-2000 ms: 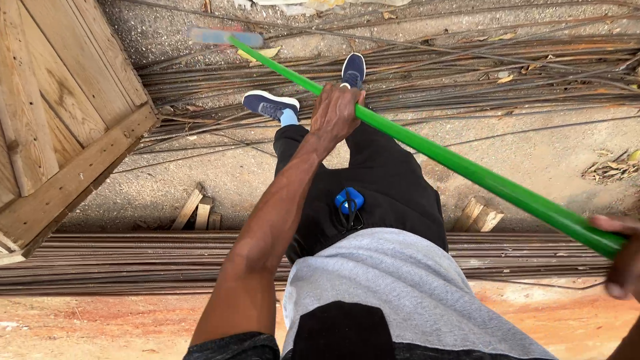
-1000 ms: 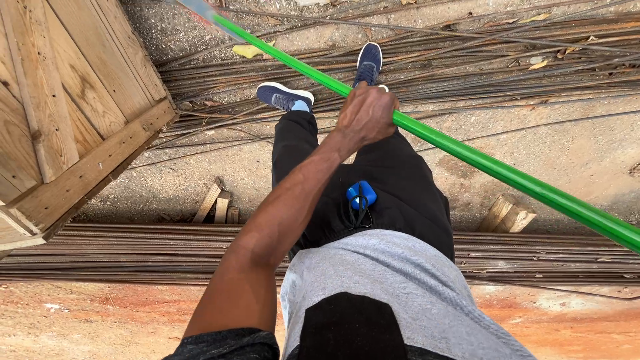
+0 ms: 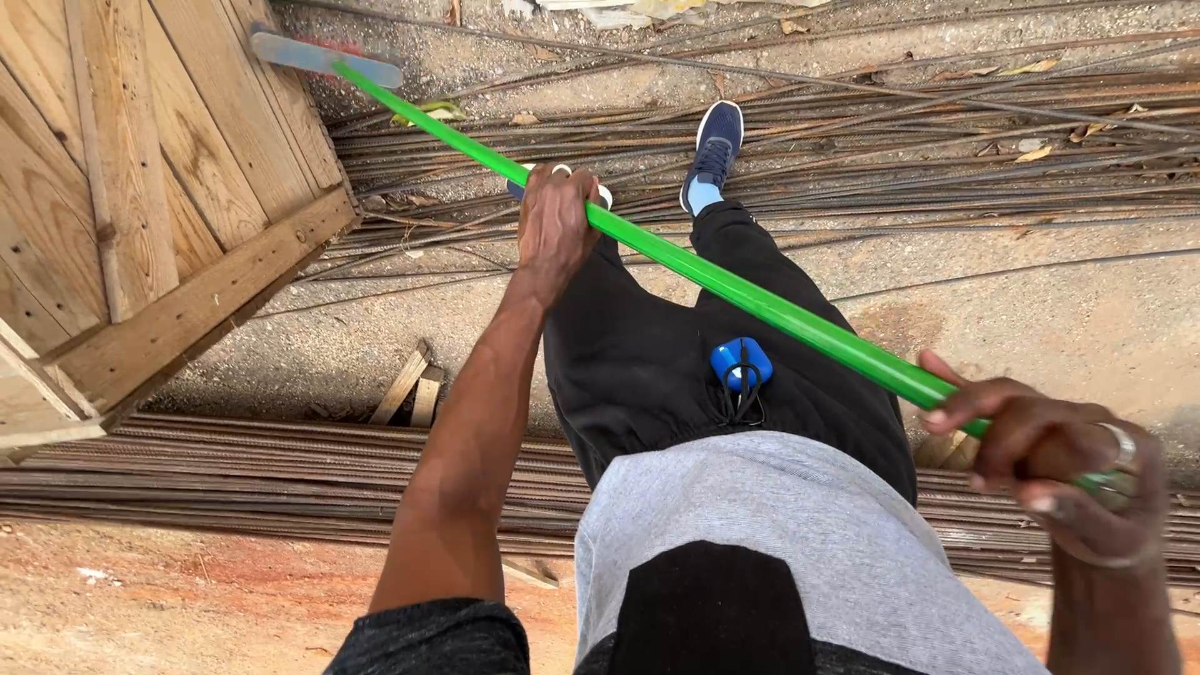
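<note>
A long green pole [image 3: 750,298] slants across the view from upper left to lower right. At its far end is a pale broom head [image 3: 328,60] with some red bristles, blurred, beside the wooden crate's upper edge. My left hand [image 3: 560,220] is closed around the pole's middle, above my left shoe. Near the pole's lower right end, my right hand [image 3: 1059,459] wraps it, with a ring on one finger; this hand is a little blurred. A blue case [image 3: 741,364] hangs at the waist of my black trousers.
Long steel rebars [image 3: 872,141] lie across the ground under and around my feet. Another bundle of rebars [image 3: 281,478] runs behind my legs. A wooden crate [image 3: 202,291] stands at the left. Small wood offcuts [image 3: 403,384] lean by the nearer bundle. Dry leaves [image 3: 1034,154] lie among the bars.
My right hand, out of view one second ago, shows again at the right. My left hand has moved left with the pole. My feet stand farther apart than before.
</note>
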